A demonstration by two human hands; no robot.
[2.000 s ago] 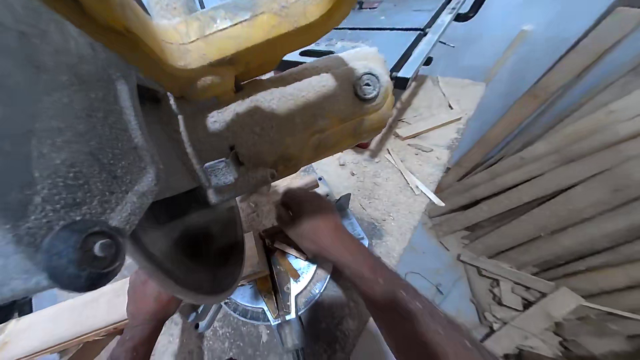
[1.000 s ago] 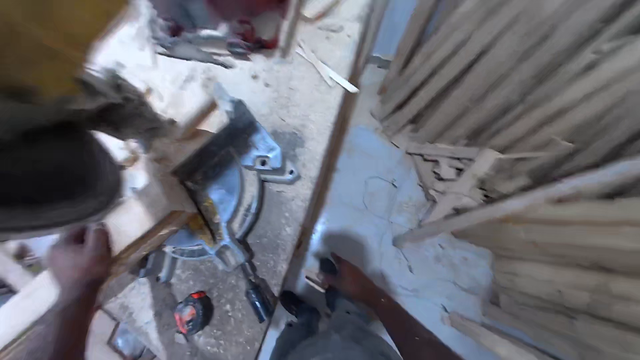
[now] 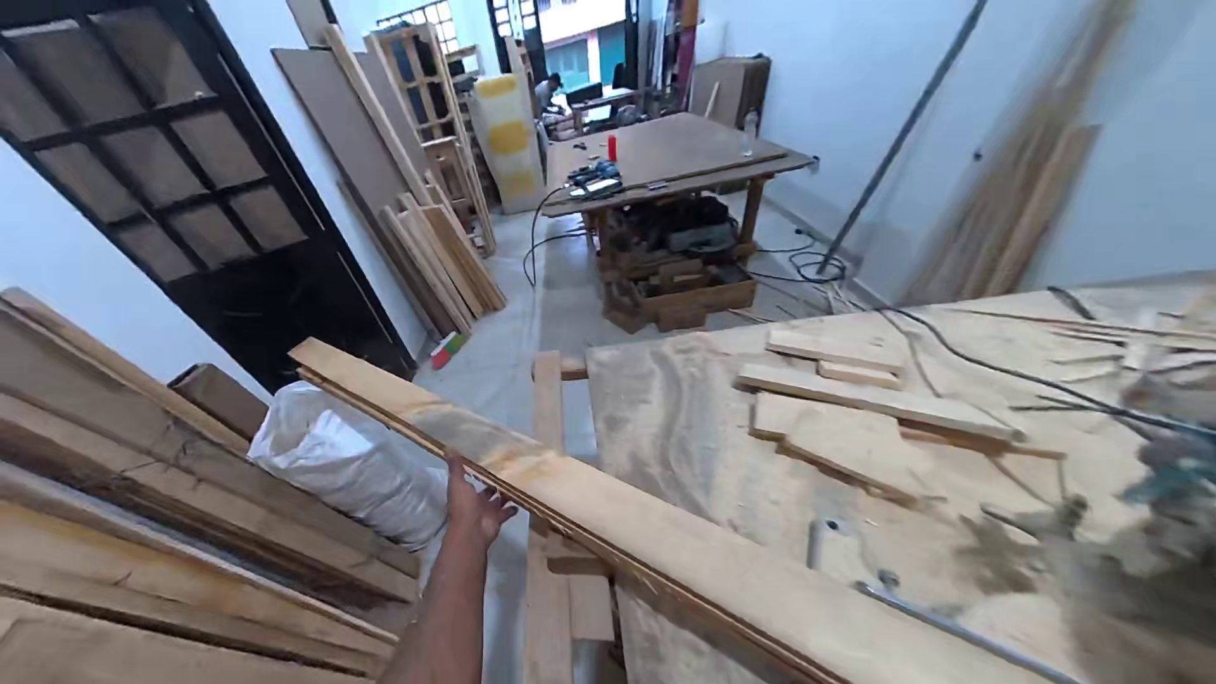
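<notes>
A long wooden board (image 3: 608,503) runs from the centre left to the bottom right, lying across the edge of a sawdust-covered workbench (image 3: 646,399). My left hand (image 3: 478,503) is at the board's near long edge, thumb up against its side and fingers partly curled beneath; how firmly it grips is unclear. My right hand is outside the view. Part of a miter saw (image 3: 1130,532), blurred, shows at the right edge beyond the board. Several short wood offcuts (image 3: 855,446) lie on the bench past the board.
Planks (image 3: 171,513) lean at the left beside a white sack (image 3: 351,465). A black metal door (image 3: 190,161) stands behind them. Further off is a wooden table (image 3: 684,152) with tools, a crate (image 3: 679,299) below it and a cable on the floor. A person (image 3: 546,92) is in the far background.
The view has swung far left, from the saw and floor to the board's far end. My right hand, earlier near the saw and then low over the floor, has left the view.
</notes>
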